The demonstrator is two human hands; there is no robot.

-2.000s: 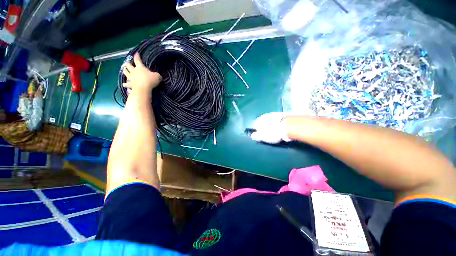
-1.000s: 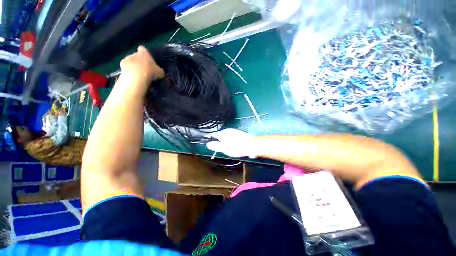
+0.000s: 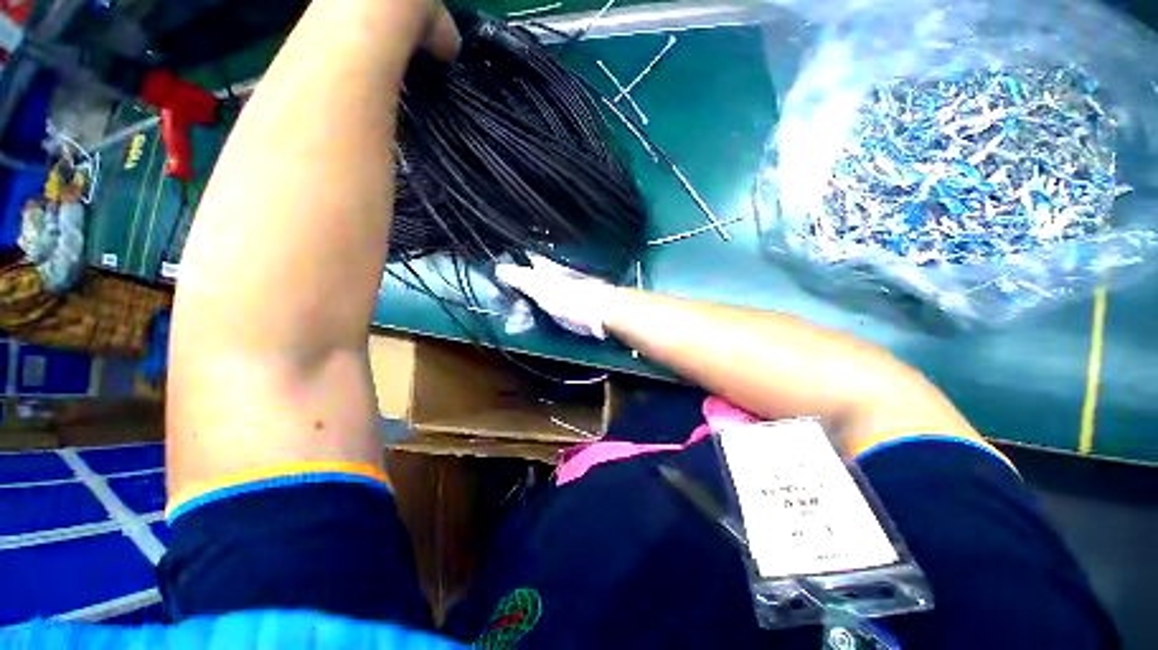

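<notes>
A large black cable coil (image 3: pixel 521 152) lies on the green bench, its loops slanted and partly loose at the lower edge. My left hand (image 3: pixel 436 28), bare, is at the coil's upper left rim, closed on its loops. It is partly cut off by the top edge, and its fingertips are hidden. My right hand (image 3: pixel 561 295), in a white glove, is at the coil's lower edge, with its fingers against the strands; its grip is unclear. Loose cable strands hang over the bench's front edge.
Thin white lengths (image 3: pixel 686 191) lie right of the coil. A clear bag of white and blue pieces (image 3: pixel 965 178) is at the right. A red pistol-shaped tool (image 3: pixel 180 117) lies at the far left, near another person's gloved hand (image 3: pixel 53 235). An open carton (image 3: pixel 508 396) is below the bench.
The coil has shifted and tilted, with its loops spread towards me. My left hand has moved up to the picture's top edge. My right hand has moved left to the coil's lower edge.
</notes>
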